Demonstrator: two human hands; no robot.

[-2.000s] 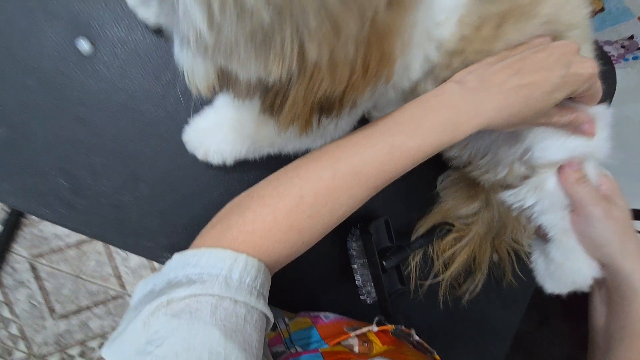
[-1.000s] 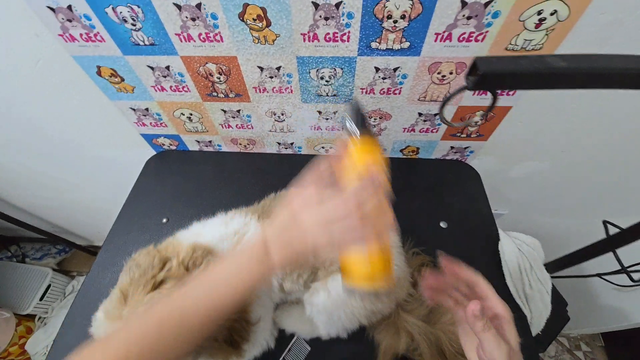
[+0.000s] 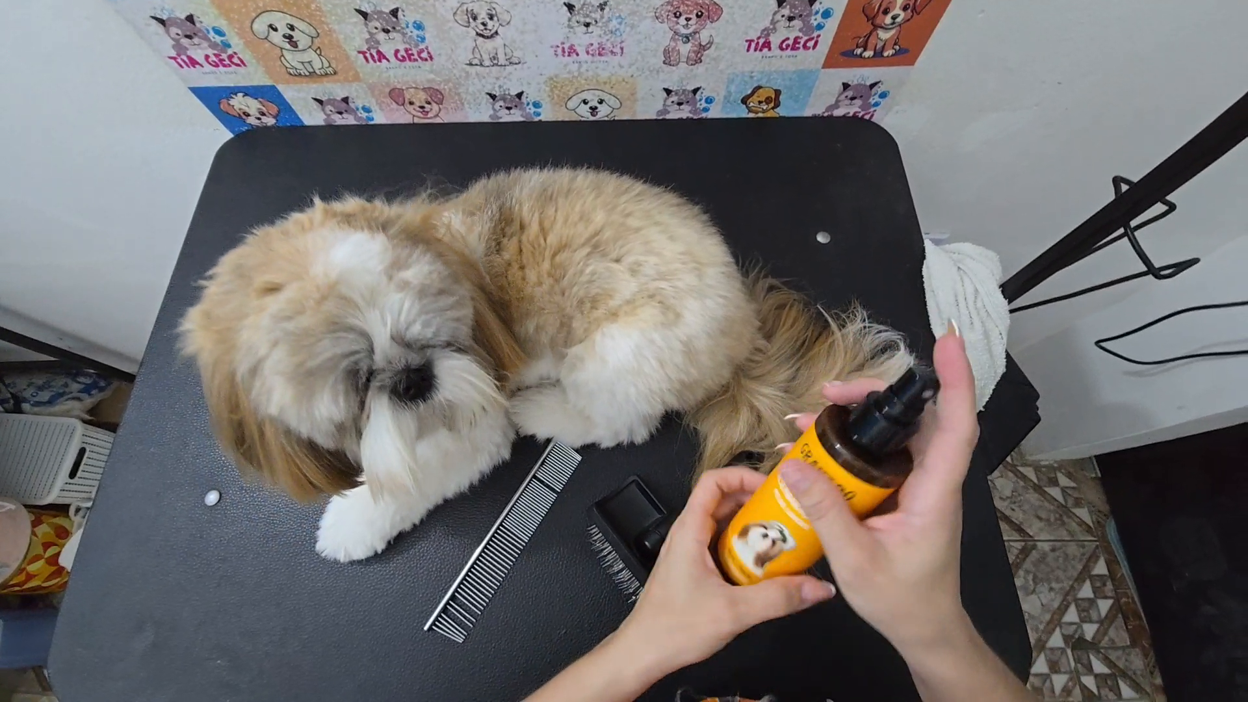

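Observation:
Both my hands hold an orange spray bottle (image 3: 795, 507) with a black pump top, tilted with its top toward the upper right. My left hand (image 3: 697, 575) grips its base, and my right hand (image 3: 902, 526) is around its upper part, the index finger raised beside the pump. A tan and white long-haired dog (image 3: 595, 263) lies curled on the black grooming table (image 3: 292, 604), its head at the left and its tail just beyond the bottle. A metal comb (image 3: 504, 541) lies in front of the dog. Beside it is a slicker brush (image 3: 629, 531), its handle partly hidden by my left hand.
A white towel (image 3: 965, 312) hangs at the table's right edge, near a black metal arm (image 3: 1131, 205) with hooks. A white plastic basket (image 3: 54, 458) stands low at the left. Behind the table is a wall covering (image 3: 585, 58) with cartoon dogs.
The orange bottle, in one raised hand a second ago, is now held low at the right in both hands. Two seconds ago my hands were on the dog's leg. The view has shifted greatly.

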